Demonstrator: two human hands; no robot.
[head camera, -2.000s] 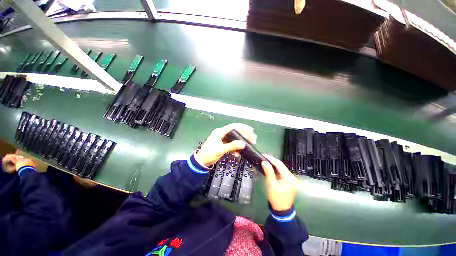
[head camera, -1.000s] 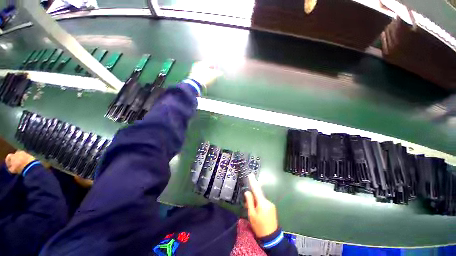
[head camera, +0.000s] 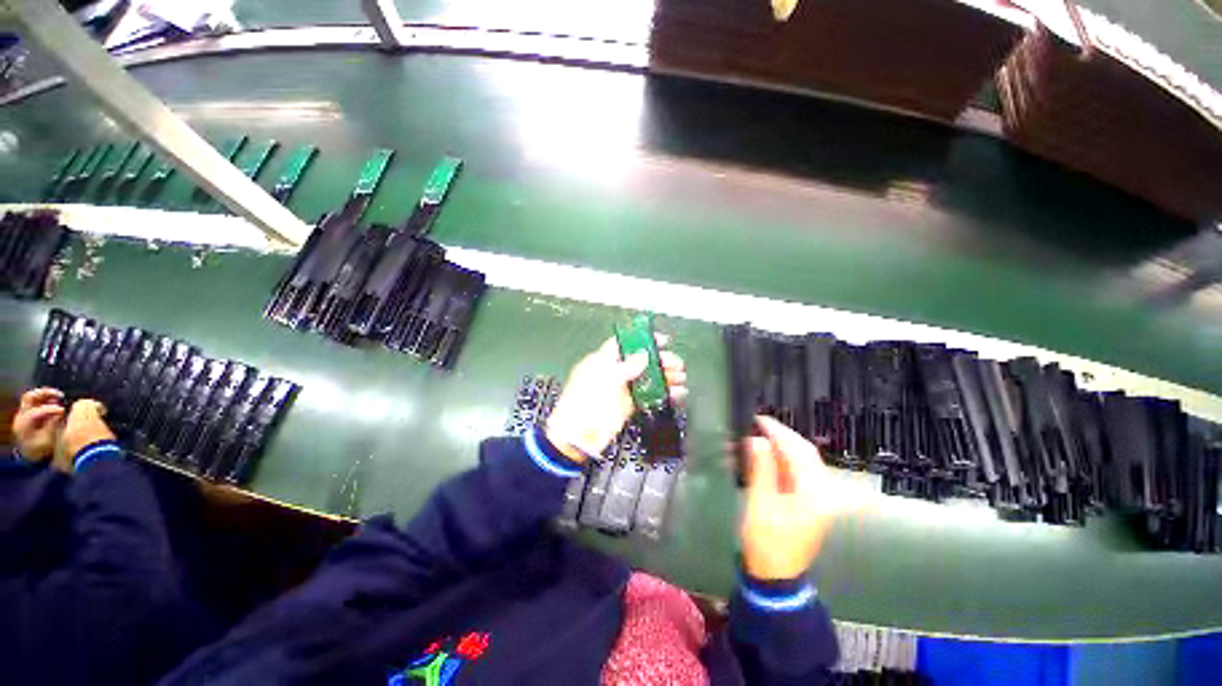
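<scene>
My left hand holds a green circuit board on a black part, upright over a small row of assembled remotes in front of me. My right hand is at the left end of the row of black back covers. Its thumb and finger pinch the lower end of a black back cover, slightly blurred. The hand hides part of this cover. Black front shells lie piled at the left.
Two circuit boards stick out beyond the front shells, across the white strip. A slanting metal post stands at left. A coworker's hands are by another remote row. A blue bin is below the bench edge.
My left hand has come back from the far side of the white strip with a circuit board. My right hand has moved right, from the remotes to the back covers, and pinches one.
</scene>
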